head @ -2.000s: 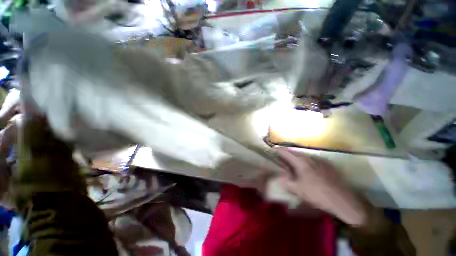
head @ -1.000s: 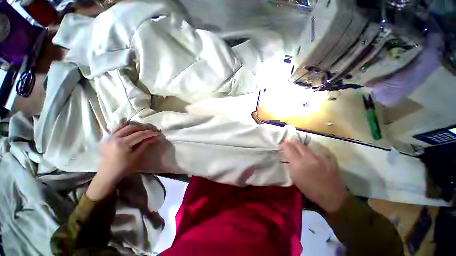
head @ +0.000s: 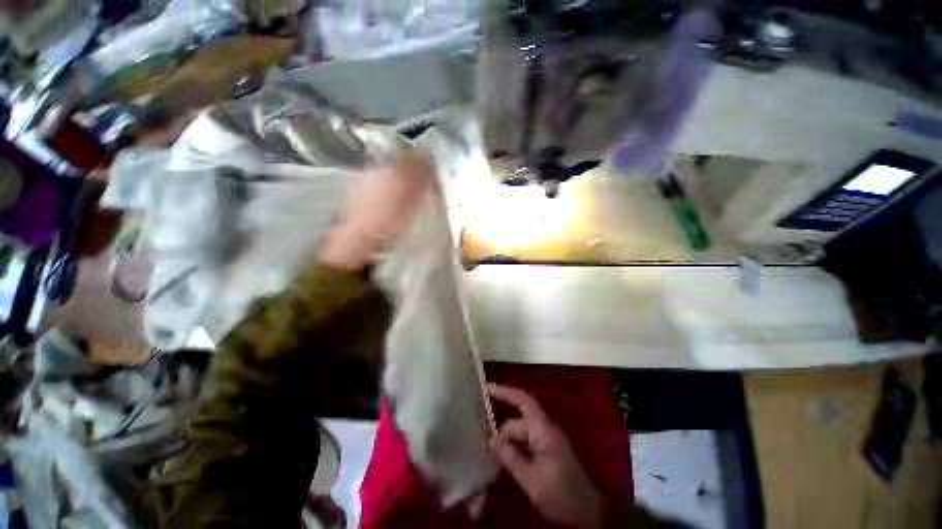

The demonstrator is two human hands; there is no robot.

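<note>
The pale garment (head: 429, 341) is heaped left of the needle, and a strip of it hangs over the table's front edge onto the red lap cloth (head: 589, 398). My left hand (head: 387, 207) is blurred and holds the garment near the lit needle area; its fingertips are not clear. My right hand (head: 537, 449) is low over the lap, with thumb and finger at the hanging strip's straight edge. The sewing machine head (head: 547, 103) stands beyond, its lamp glaring on the tan bed (head: 609, 222).
Green-handled snips (head: 683, 214) lie right of the needle. Lilac cloth (head: 666, 93) hangs at the machine head. A lit control panel (head: 857, 191) is at right. A purple item (head: 31, 201) is at far left. Another pale cloth pile (head: 77, 434) is lower left.
The garment, flat along the table edge a second ago, is now lifted and turned, with one strip hanging down. My left hand moved right and up; my right hand moved down and left.
</note>
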